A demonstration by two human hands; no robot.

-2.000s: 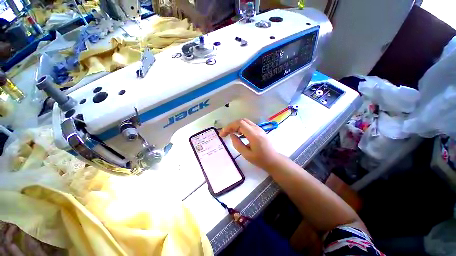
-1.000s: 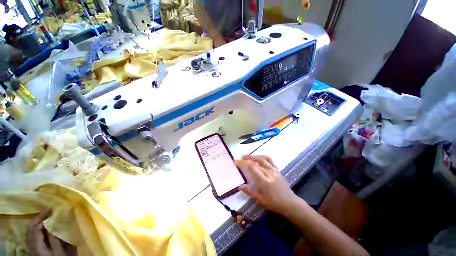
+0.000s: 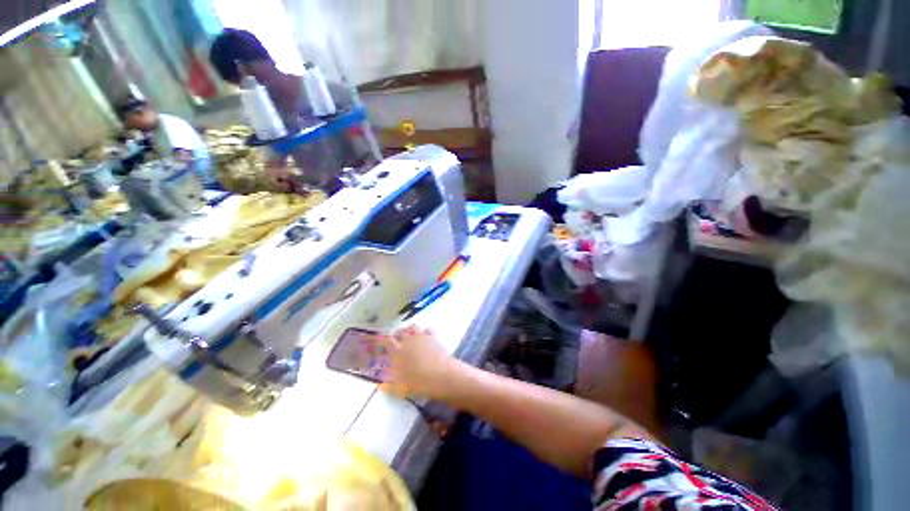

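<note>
The smartphone (image 3: 358, 354) lies on the white machine bed below the sewing machine head (image 3: 319, 269). My right hand (image 3: 417, 363) is over the phone's near right end and covers part of it; blur hides whether the fingers grip it. Pale yellow fabric (image 3: 299, 469) lies at the bottom left in bright lamp light, with cream sheer fabric (image 3: 120, 429) beside it. My left hand is not in view. The blue snips (image 3: 427, 298) and a red-and-yellow tool (image 3: 454, 268) lie on the bed beyond my hand.
White and floral fabric (image 3: 609, 235) stands right of the table, with a cream-yellow pile (image 3: 798, 110) behind it. People (image 3: 261, 75) sit at the back left, behind white thread cones (image 3: 261, 112). A brown stool-like surface (image 3: 616, 374) is below the table edge.
The view has swung to the right and up, so the machine appears lower and farther left. The phone appears turned, and my right hand now covers its end. My left hand has left the view.
</note>
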